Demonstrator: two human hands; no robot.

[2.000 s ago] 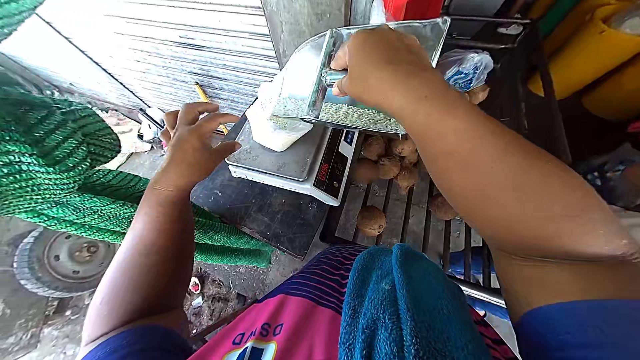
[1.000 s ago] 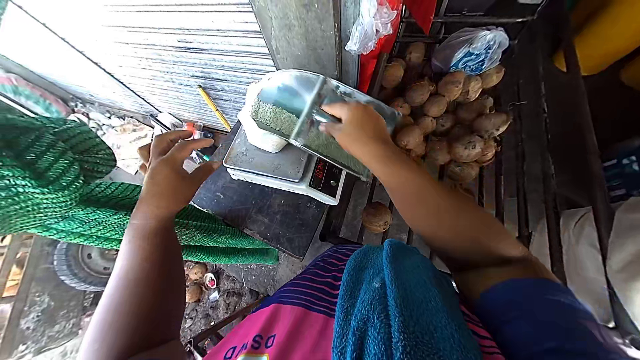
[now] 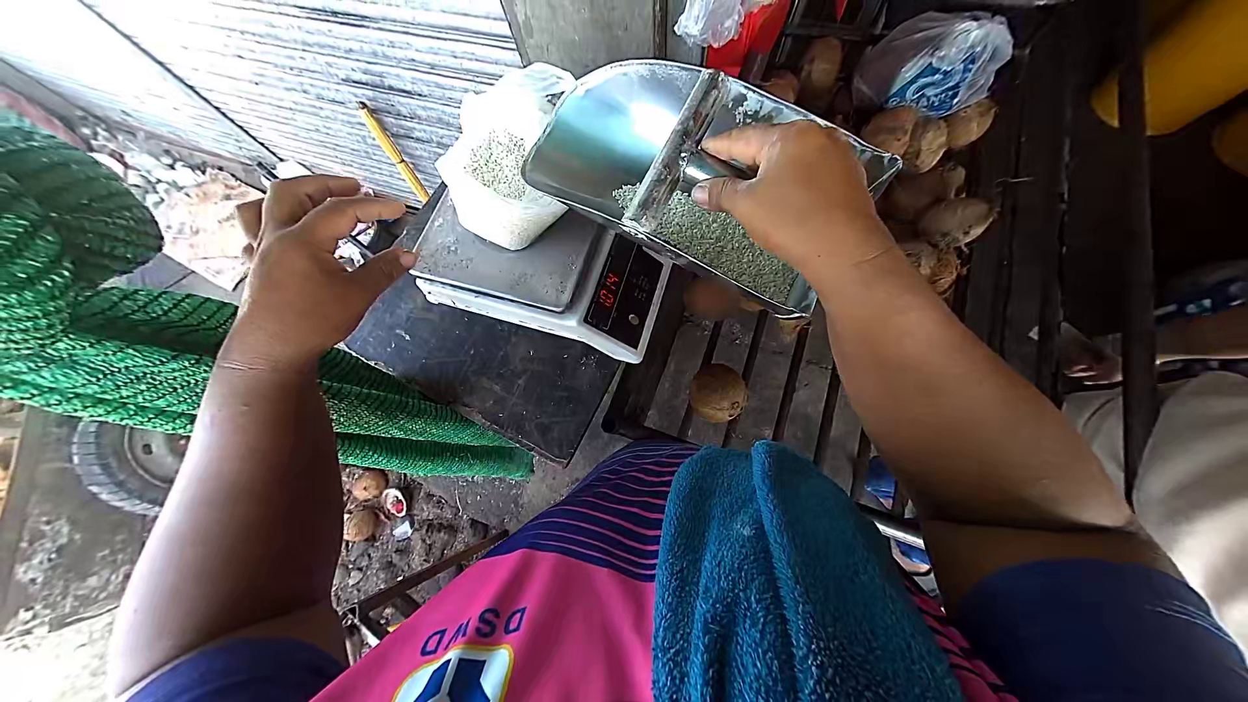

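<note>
My right hand grips the handle of a large metal scoop, which holds pale green granules toward its right end. The scoop's left edge is beside a plastic bag of similar granules, which stands on the plate of a digital scale. Red digits are lit on the scale's panel. My left hand is raised at the plate's left side, its thumb and fingers apart with nothing between them. The scale rests on a dark board.
A coconut lies on the slatted rack; several more are piled behind the scoop beside a plastic bag. Green netting hangs at left. A yellow pen is near the shutter. A person's clothed leg shows at right.
The scoop, over the plastic bag in the earlier frames, is now farther right of its mouth, leaving the granules in the bag more visible. My left hand stays raised beside the scale.
</note>
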